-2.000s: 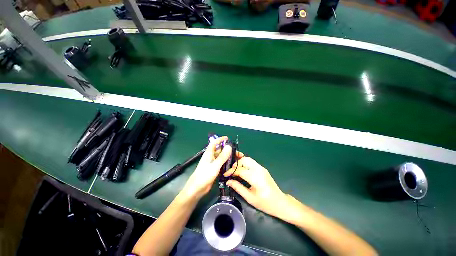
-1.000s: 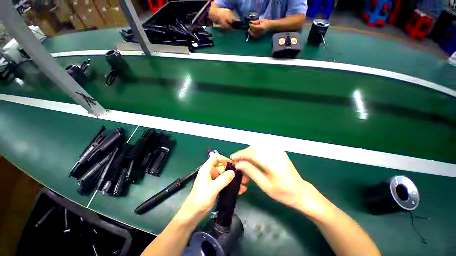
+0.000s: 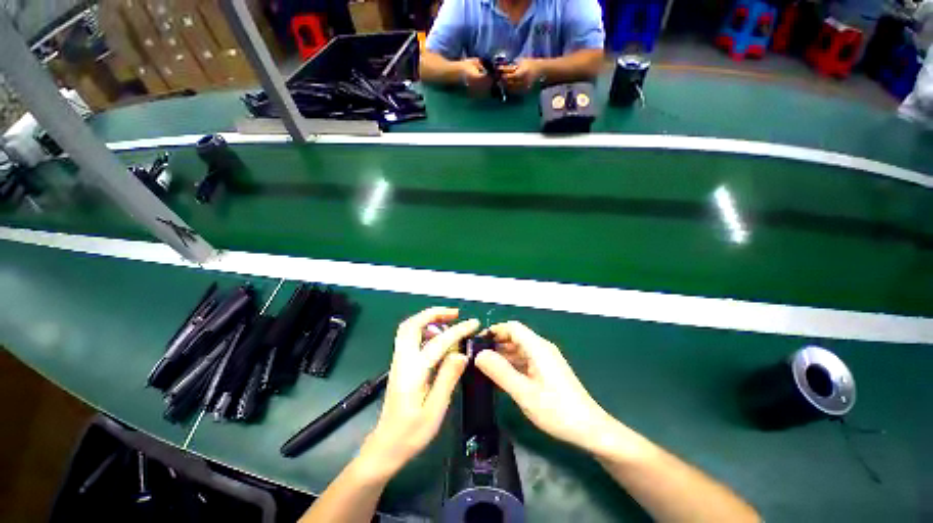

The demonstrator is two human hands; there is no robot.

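My left hand [image 3: 417,383] and my right hand [image 3: 537,380] hold the far end of a black handle shell [image 3: 478,403] from both sides. The shell points away from me, its near end at the neck of a dryer head [image 3: 483,480] with a silver ring face [image 3: 484,508], cut off by the bottom edge. Thin wire ends show between my fingertips. The mallet [image 3: 332,417] lies to the left, its head hidden behind my left hand. Another dryer head [image 3: 798,386] lies on its side at the right, with thin wires trailing.
A handle pile [image 3: 246,347] lies at left on the bench. A parts bin [image 3: 164,480] is at lower left. Across the belt [image 3: 552,194] a person in light blue [image 3: 568,46] holds a dark part. A fixture block [image 3: 568,106] and a parts tray stand there. A grey post [image 3: 113,153] rises at left.
The view has tilted up, showing more of the opposite person. The handle shell has come over the wires at the head's neck. My right hand has moved from over the shell's end to its right side.
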